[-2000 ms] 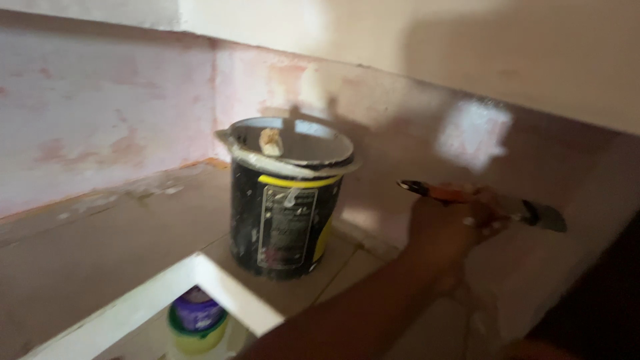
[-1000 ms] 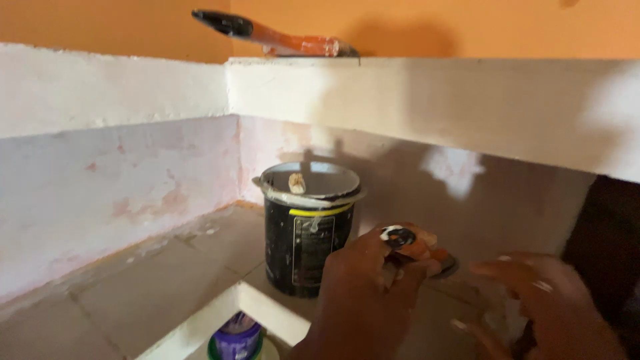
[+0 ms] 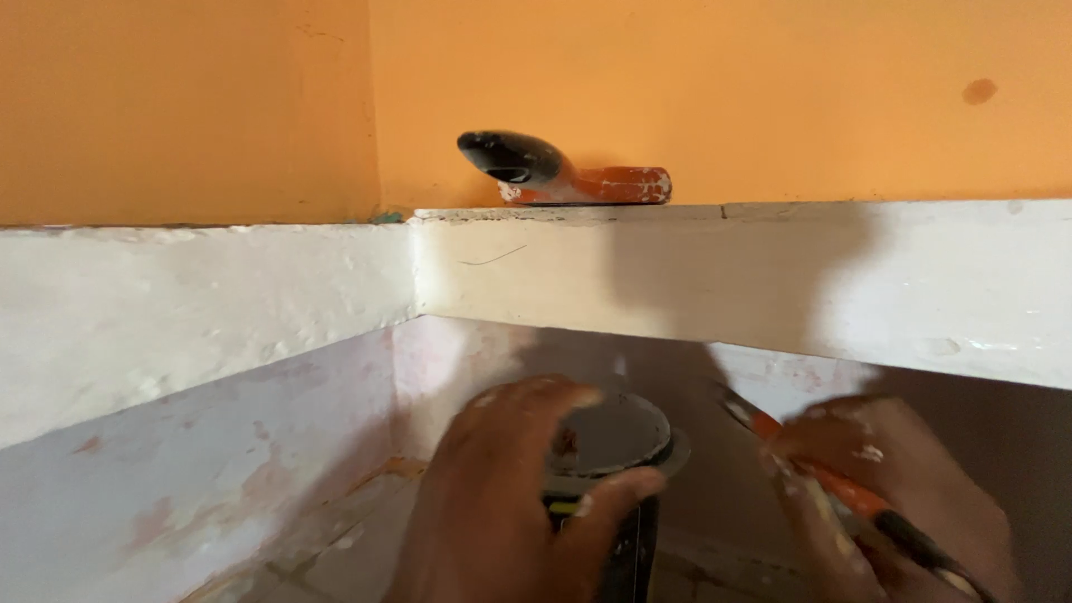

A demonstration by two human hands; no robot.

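My left hand (image 3: 519, 494), its fingers spread and curved, is in front of the left side of a black bucket (image 3: 620, 544) with a pale rim; whether it touches the bucket is not clear. Something brown shows inside the rim. To the right of the bucket, my right hand (image 3: 904, 494) is closed on a slim tool with an orange and black handle (image 3: 846, 490), slanting down to the right. Its working end is not clear, so a brush or a scraper cannot be told. Both hands have pale smears on them.
On the white ledge (image 3: 519, 268) against the orange wall (image 3: 670, 84) lies a paint-marked hand tool with a black grip and orange body (image 3: 578, 180). Under the ledge the patchy pale lower wall (image 3: 209, 469) meets a tiled floor (image 3: 327, 553) in a corner.
The slim tool has passed from my left hand to my right hand. My left hand has opened and is now by the bucket. The view has tilted upward.
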